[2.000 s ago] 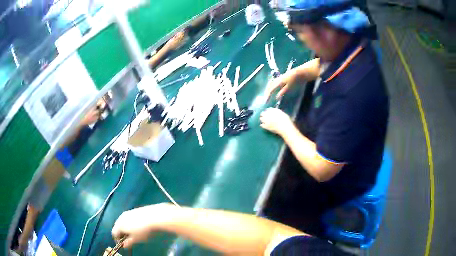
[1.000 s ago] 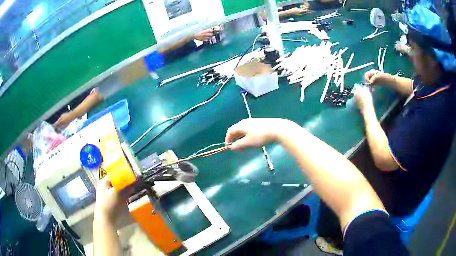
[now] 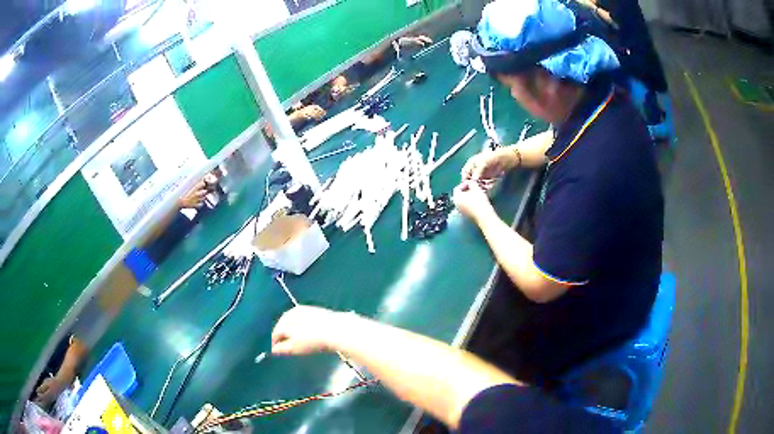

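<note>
My right hand point(image 3: 305, 331) is above the green bench point(image 3: 212, 347) at lower centre, its fingers curled. A pale thin cable point(image 3: 288, 289) runs behind it; whether the fingers grip it is unclear. A small white piece point(image 3: 260, 358) shows just below the fingertips. A bundle of thin red, yellow and dark wires point(image 3: 288, 405) runs from the taping machine's edge to under my right forearm. Only a cream and yellow corner of the machine point(image 3: 106, 414) shows at bottom left. My left hand is out of view.
An open white carton point(image 3: 291, 244), a heap of white sticks point(image 3: 373, 178) and black small parts point(image 3: 431, 219) lie ahead. A blue tray point(image 3: 110, 373) is at left. A co-worker point(image 3: 594, 195) sits close on the right; other people's hands show beyond the divider.
The view has swung right, so most of the machine and my left hand have left the picture. The wires that my right hand held now trail under my forearm, away from my fingers.
</note>
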